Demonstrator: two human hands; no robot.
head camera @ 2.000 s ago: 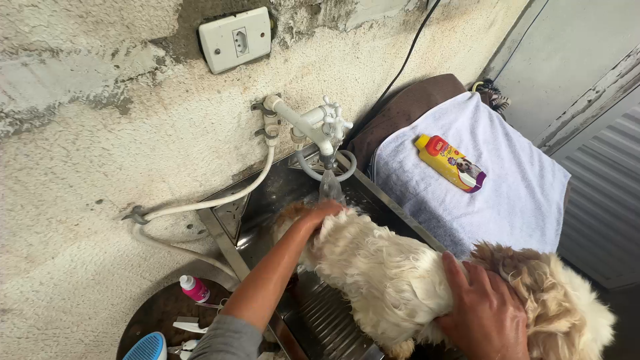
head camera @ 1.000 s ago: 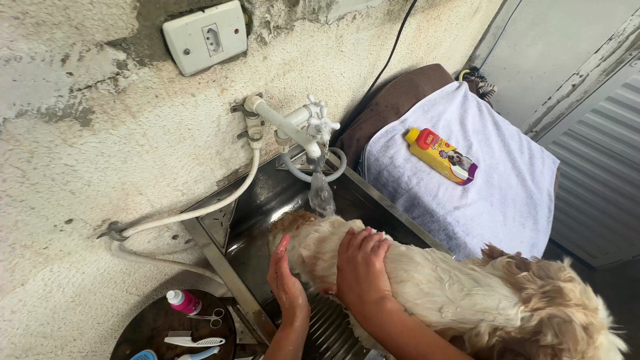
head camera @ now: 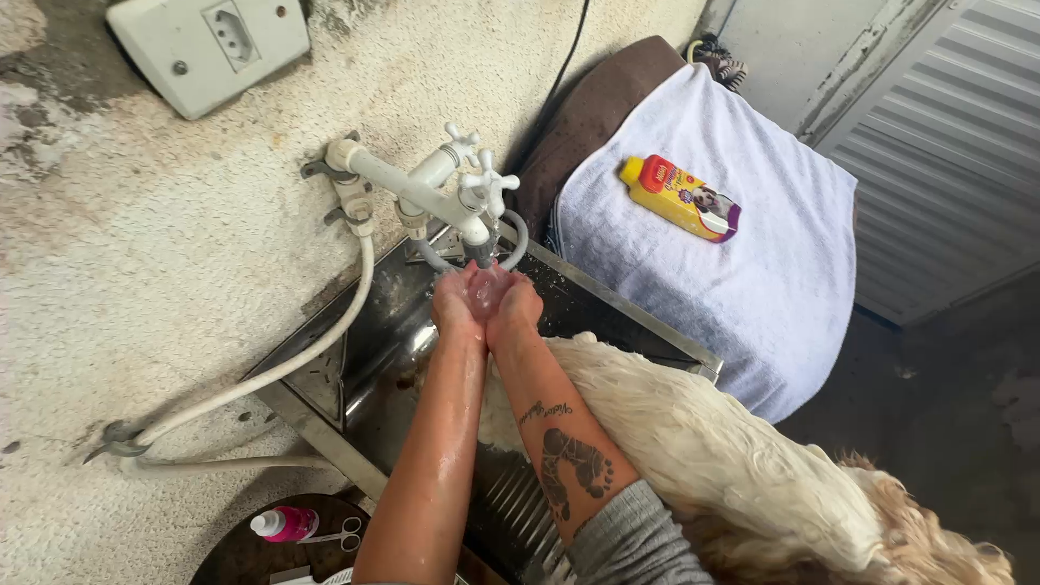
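Observation:
Under the white plastic faucet [head camera: 431,195], my left hand [head camera: 457,302] and my right hand [head camera: 517,301] are cupped side by side, with water running into them. Both sit palm up with no solid object in them. A wet dog with cream and tan fur [head camera: 731,447] stands in the metal sink [head camera: 374,357], to the right of my forearms. Its rear part lies partly behind my right forearm, and its head is cut off or hidden at the lower right.
A yellow and red pet shampoo bottle [head camera: 678,199] lies on a white towel [head camera: 731,317] right of the sink. A round dark stool [head camera: 236,544] at lower left holds a pink bottle [head camera: 286,524] and scissors [head camera: 337,535]. A hose [head camera: 325,341] runs along the wall.
Both hands have left the dog's body and come together under the faucet. Two seconds ago one rested near the dog's shoulders and the other at its rear.

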